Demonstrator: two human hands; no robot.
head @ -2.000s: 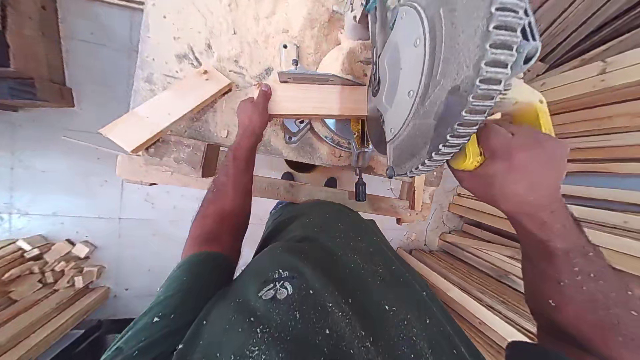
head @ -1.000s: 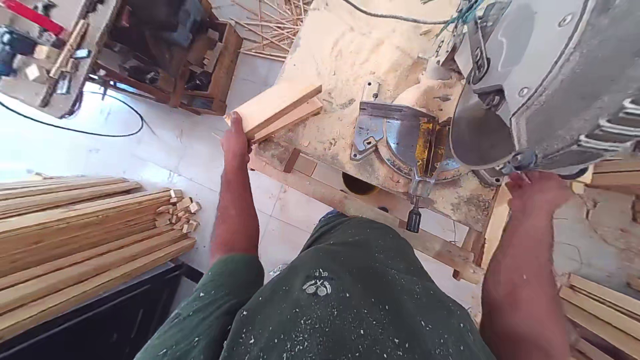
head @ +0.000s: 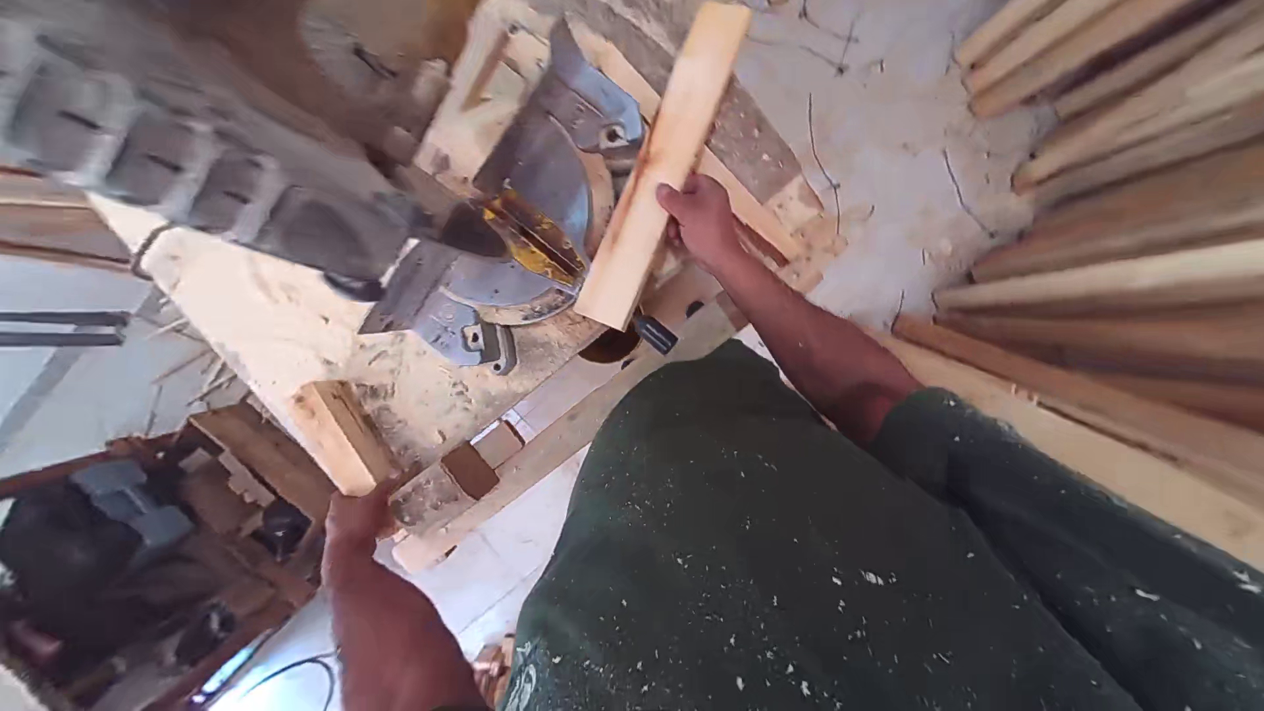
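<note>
In my right hand (head: 703, 219) is a short wooden board (head: 664, 168), gripped at its edge and held tilted over the front of the miter saw base (head: 533, 237). The yellow slotted insert (head: 533, 242) of the saw lies left of the board's lower end. The saw head (head: 227, 168) is raised at the upper left. My left hand (head: 360, 509), lower left, is at the near end of a wooden block (head: 341, 434) on the bench corner; its fingers are partly hidden, so its grip is unclear.
Sawdust covers the wooden bench (head: 267, 306). Long timber strips (head: 1136, 286) are stacked at the right. At the lower left stands a wooden crate (head: 262, 449) with tools and scraps. A dark clamp handle (head: 655, 334) sticks out at the bench front.
My right hand has left the saw head and now holds a board. My left hand is still by the wood at the bench's left end. The view has turned strongly.
</note>
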